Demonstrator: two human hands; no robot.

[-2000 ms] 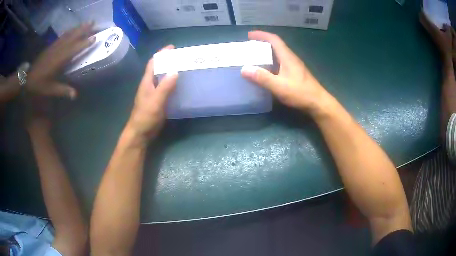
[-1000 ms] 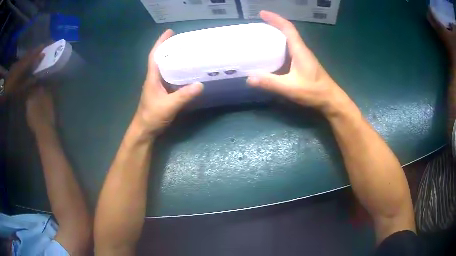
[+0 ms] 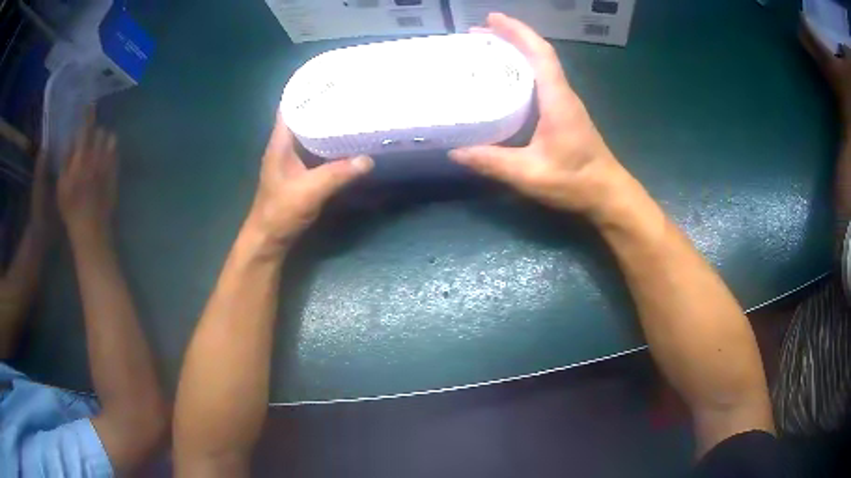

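A white oval appliance is held above the dark-green tabletop, its overexposed broad oval face turned up towards me. Two small dark ovals show side by side on its near edge. My left hand grips its left end, with the thumb along the near lower edge. My right hand grips its right end, thumb at the near edge and fingers behind. The underside and its lower body are mostly hidden in shadow.
Two white retail cartons stand at the back. A neighbour's hands are at a pale item on the left, by a blue-and-white box. Another person's hand holds a white item far right. The tabletop's pale edge curves in front.
The appliance has tipped so its oval face shows instead of its side and translucent body, and it sits slightly higher in view. The left neighbour's white appliance has left its earlier place.
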